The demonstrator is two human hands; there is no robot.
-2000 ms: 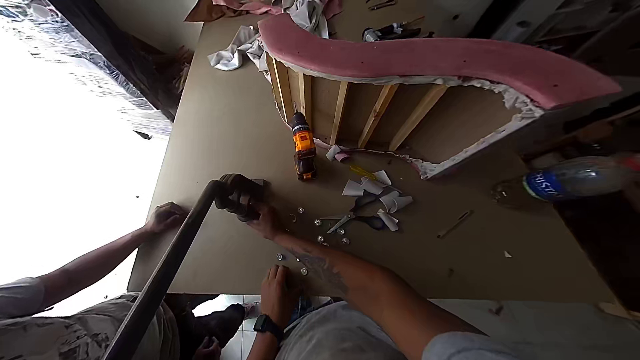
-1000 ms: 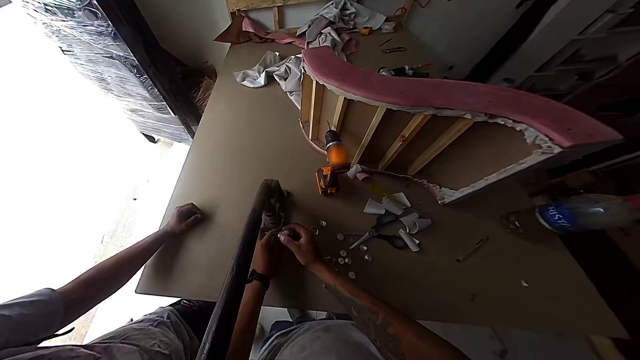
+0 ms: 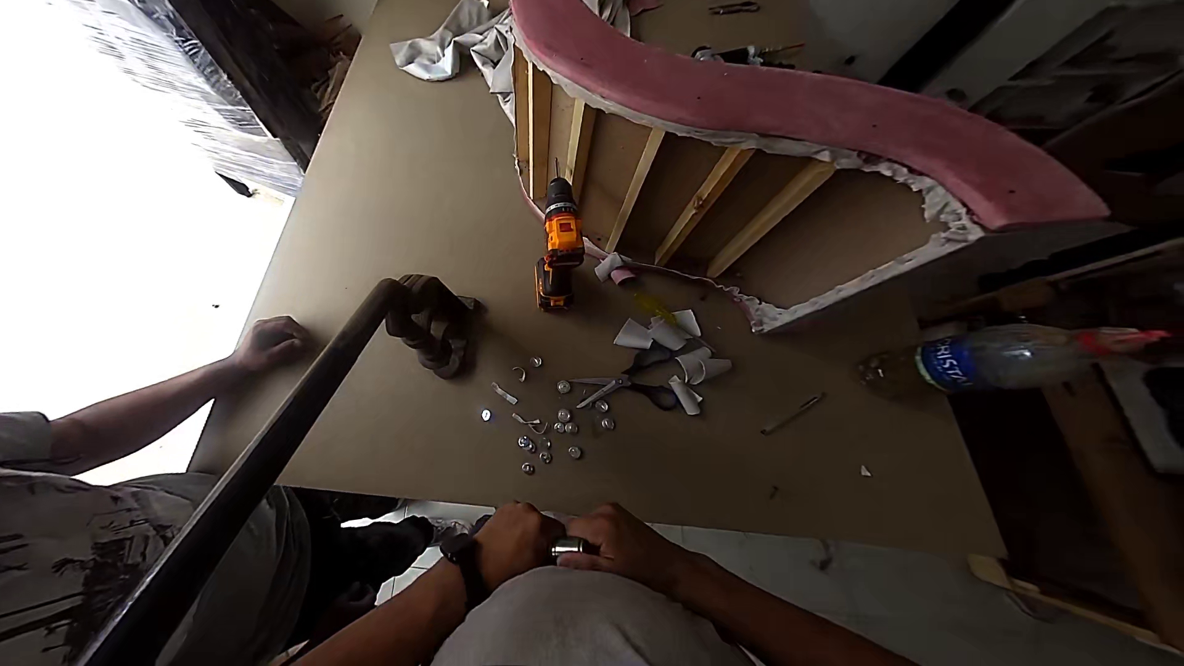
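Close to my body, below the table's front edge, my left hand (image 3: 520, 543) and my right hand (image 3: 622, 546) meet around a small shiny metal cylinder (image 3: 573, 547), whose ends the fingers partly hide. A hand press (image 3: 435, 324) with a long dark lever (image 3: 268, 444) stands on the table to the left. Several round metallic button pieces (image 3: 564, 415) lie scattered beyond my hands, with thin scraps among them. Scissors (image 3: 629, 381) lie partly open beside rolled pale fabric pieces (image 3: 686, 365).
An orange and black cordless drill (image 3: 560, 245) lies by a curved wooden frame with pink upholstery (image 3: 740, 97). A pen (image 3: 793, 413) and a plastic bottle (image 3: 1008, 356) are at the right. At left, another person's hand (image 3: 273, 342) rests on the table (image 3: 370, 185).
My hands have moved from beside the press back toward my body, below the table edge. The metal cylinder now shows between them. The other person's hand still rests at the table's left edge.
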